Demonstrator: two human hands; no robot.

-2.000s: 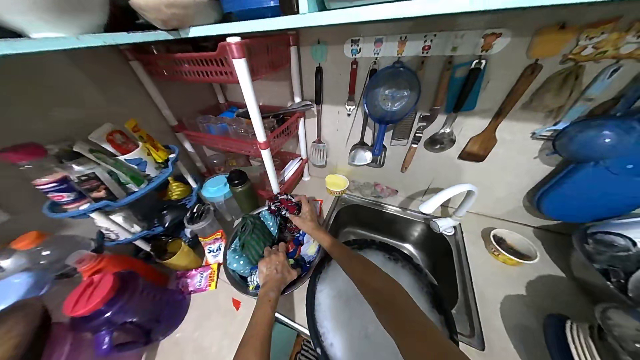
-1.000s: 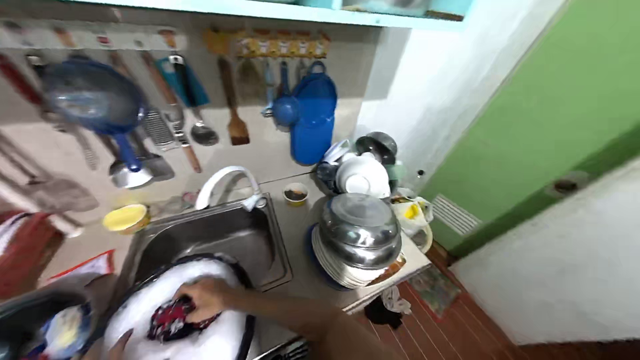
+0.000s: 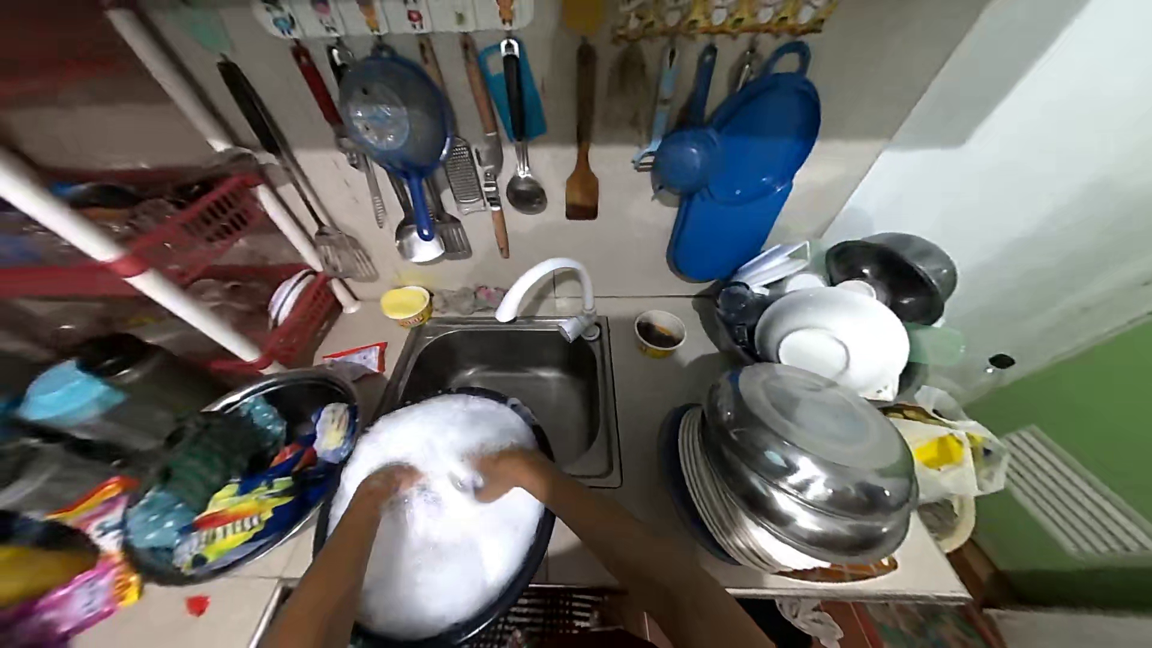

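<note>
A dark basin (image 3: pixel 543 531) filled with thick white soap suds (image 3: pixel 423 558) stands at the near edge of the steel sink (image 3: pixel 549 387), partly over it. My left hand (image 3: pixel 396 486) reaches into the foam on the left side, its fingers sunk out of sight. My right hand (image 3: pixel 506 474) dips into the foam from the right, fingertips also covered. Whether either hand holds something under the suds cannot be seen. Behind the basin rises a white curved faucet (image 3: pixel 549 270). Left of it sits a metal bowl (image 3: pixel 346 396) with colourful plastic packets (image 3: pixel 243 517) and a dark green cloth-like bundle (image 3: pixel 211 459).
Upturned steel bowls (image 3: pixel 810 459) rest by stacked plates (image 3: pixel 702 486) at right, before a heap of white dishes (image 3: pixel 832 337). A small tub (image 3: pixel 660 333) and a yellow tub (image 3: pixel 407 306) flank the faucet. Utensils and a blue strainer (image 3: pixel 387 117) hang above; a red rack (image 3: pixel 306 333) stands left.
One second ago my right hand held a dark red patterned item above the suds; now the item is out of sight and both hands are in the foam. The view has swung right, then partly back.
</note>
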